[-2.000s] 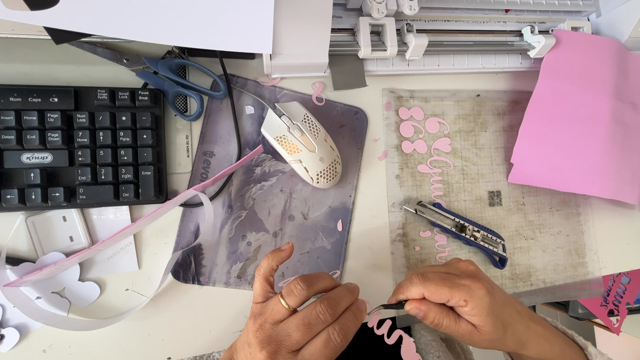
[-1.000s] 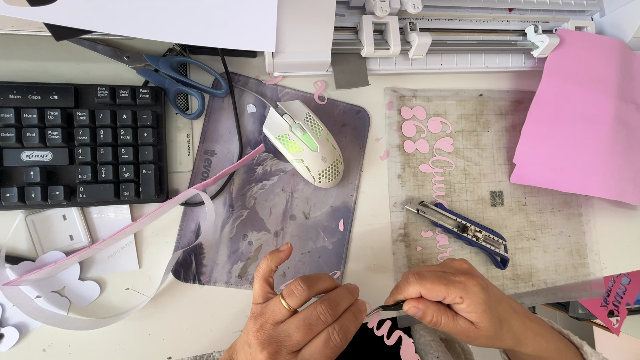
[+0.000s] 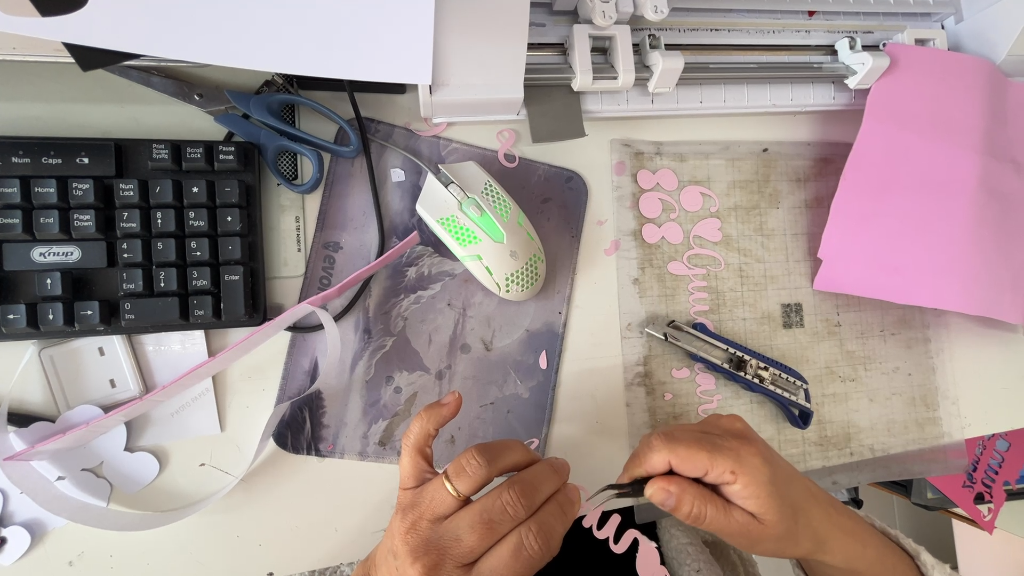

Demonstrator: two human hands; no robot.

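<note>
At the bottom centre, my left hand [image 3: 488, 504], with a ring on one finger, is at the end of a pink cut-out lettering piece [image 3: 620, 532]; whether its fingers pinch it cannot be told. Curved tweezers [image 3: 620, 490] are gripped in my right hand [image 3: 712, 488], their tips close to my left fingertips and the pink piece. Something black lies beneath the lettering. Above my right hand, a blue utility knife [image 3: 740, 368] rests on a worn gridded cutting mat [image 3: 864, 384], which also bears pink cut-out letters and digits [image 3: 696, 264].
A mouse [image 3: 484, 232] lies on a purple mouse pad [image 3: 448, 344]. At left are a black keyboard [image 3: 128, 232], blue-handled scissors [image 3: 288, 144], a pink-and-white strip [image 3: 216, 360] and white paper shapes [image 3: 128, 468]. A cutting machine [image 3: 720, 72] stands behind, with a pink sheet [image 3: 920, 184] at right.
The lights of the mouse have changed from orange to green. Both hands stay in nearly the same place.
</note>
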